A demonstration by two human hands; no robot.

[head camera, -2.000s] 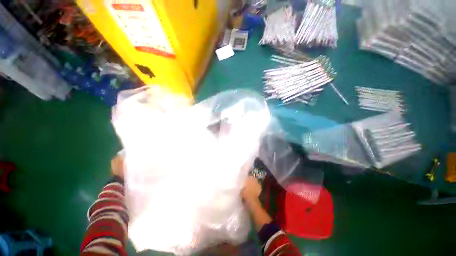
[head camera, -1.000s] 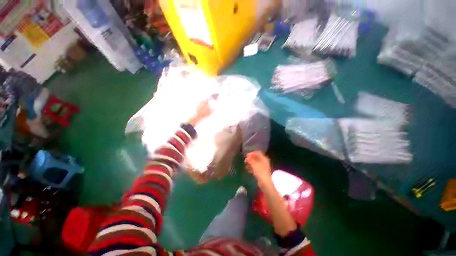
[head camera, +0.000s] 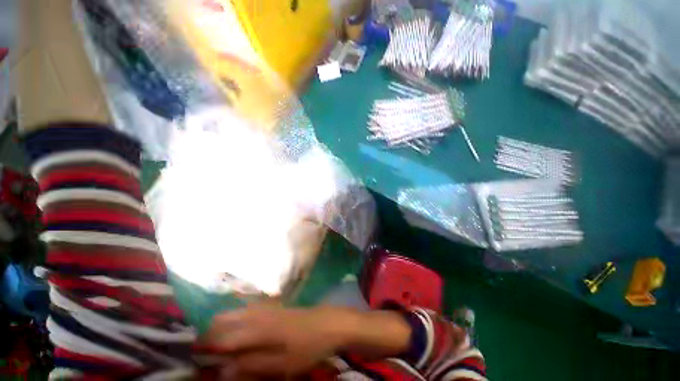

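A glaring, overexposed white mass of plastic wrapping (head camera: 231,201) lies in a brown carton (head camera: 307,249), of which only an edge shows. A clear dimpled sheet, like bubble wrap (head camera: 294,130), stretches from the upper left down to it. My left forearm rises through the upper left corner; my left hand is beyond the top edge. My right hand (head camera: 261,338) is at bottom centre, blurred, against my left striped sleeve; its fingers are unclear. On the bench edge, a wrapped bundle of rods (head camera: 533,216) lies with clear film (head camera: 440,208) spreading left of it.
The green bench (head camera: 499,104) holds a rod heap (head camera: 410,119), a short rod row (head camera: 533,158), finished packs (head camera: 596,74), an orange tape dispenser (head camera: 645,281) and a yellow-black knife (head camera: 599,277). A yellow carton (head camera: 287,33) is behind. A red stool (head camera: 405,281) stands under the bench edge.
My left hand has left the white wrapping and gone out past the top left. My right hand has moved left to my left sleeve. The clear sheet now stretches across the upper left.
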